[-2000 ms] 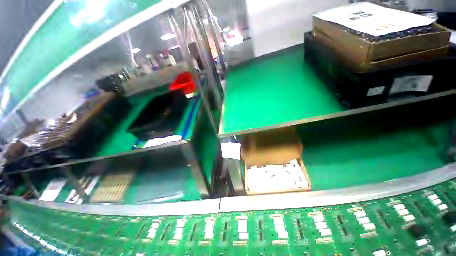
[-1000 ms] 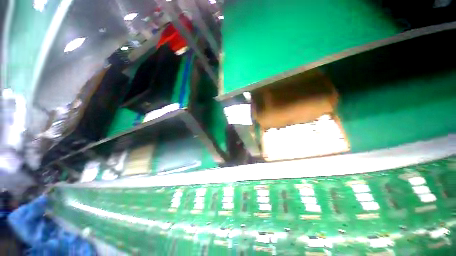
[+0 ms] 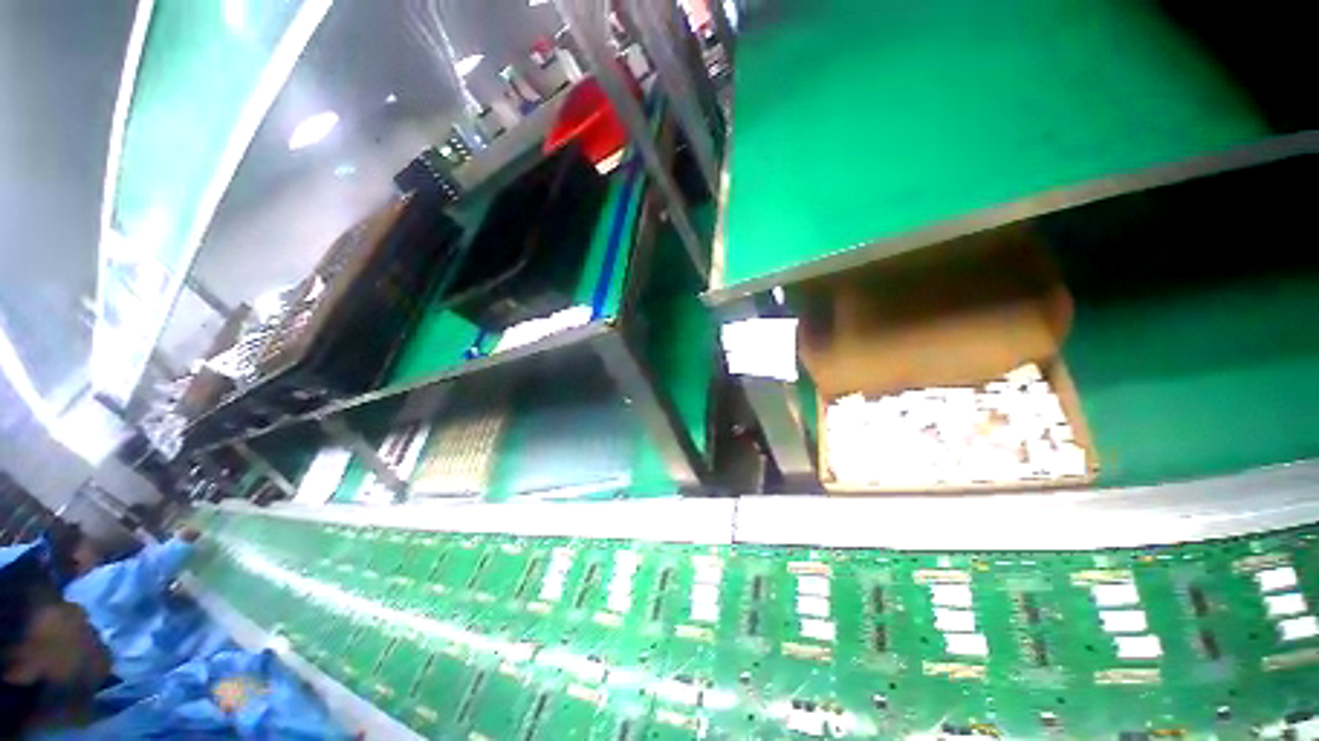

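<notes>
Neither of my hands is in the picture. Green circuit boards (image 3: 854,680) lie end to end along the line across the bottom and curve away to the left. White connectors (image 3: 958,620) stand on them in short groups, with dark narrow parts between. An open brown connector carton (image 3: 948,434) full of loose white pieces sits on the lower shelf, right of centre, its flap raised at the back.
People in blue smocks (image 3: 138,579) are at the lower left beside the line. A metal rail (image 3: 622,521) runs behind the boards. A black parts bin (image 3: 528,239) and red bin (image 3: 593,119) stand on the upper shelf. A paper label (image 3: 760,348) hangs by the carton.
The view has turned left and down, so the carton sits further right and the stacked carton has left the picture. More of the people in blue shows at the lower left.
</notes>
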